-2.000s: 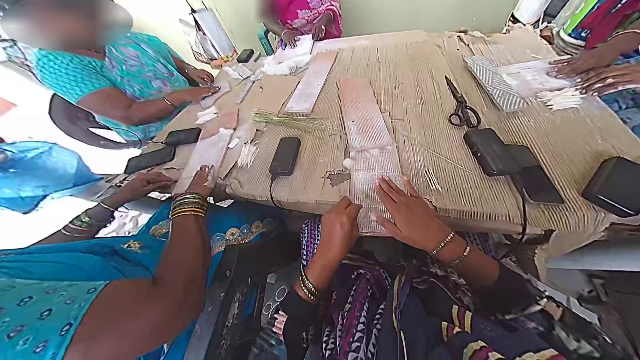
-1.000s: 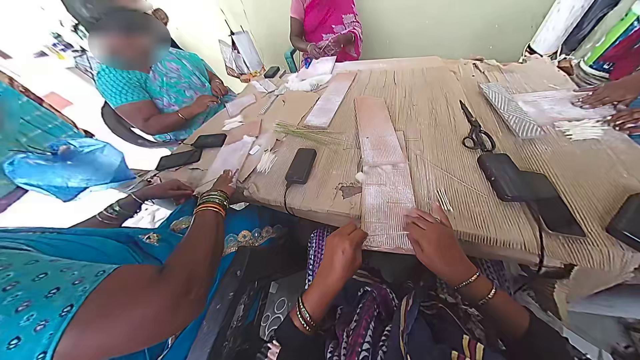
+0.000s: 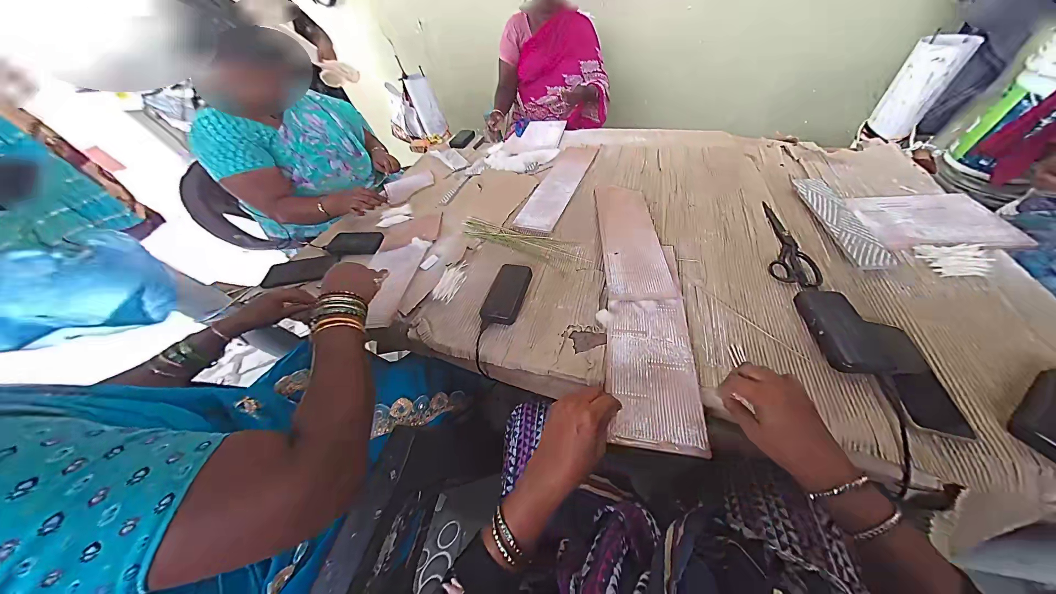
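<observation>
A long narrow board [image 3: 657,375] lies in front of me, its near end jutting over the table edge. Small tufts of white cotton [image 3: 605,317] rest on it and at its left side. My left hand [image 3: 580,422] is at the board's near left edge, fingers bent together; whether it pinches anything cannot be told. Right of the board, my right hand [image 3: 763,396] has its fingertips by several thin white sticks [image 3: 737,355] on the table; a small white bit shows between its fingers. Black-handled scissors [image 3: 792,257] lie farther right.
The table [image 3: 726,181] is covered in ribbed cardboard. A black power bank [image 3: 506,294] with a cable lies left of the board; another dark power bank [image 3: 841,332] and a phone [image 3: 932,396] lie right. Green thin sticks [image 3: 524,241] lie beyond. Co-workers sit at the left and far side.
My right hand has moved off the board to the table at its right, near the thin white sticks. My left hand stays at the board's near left edge. The view has shifted.
</observation>
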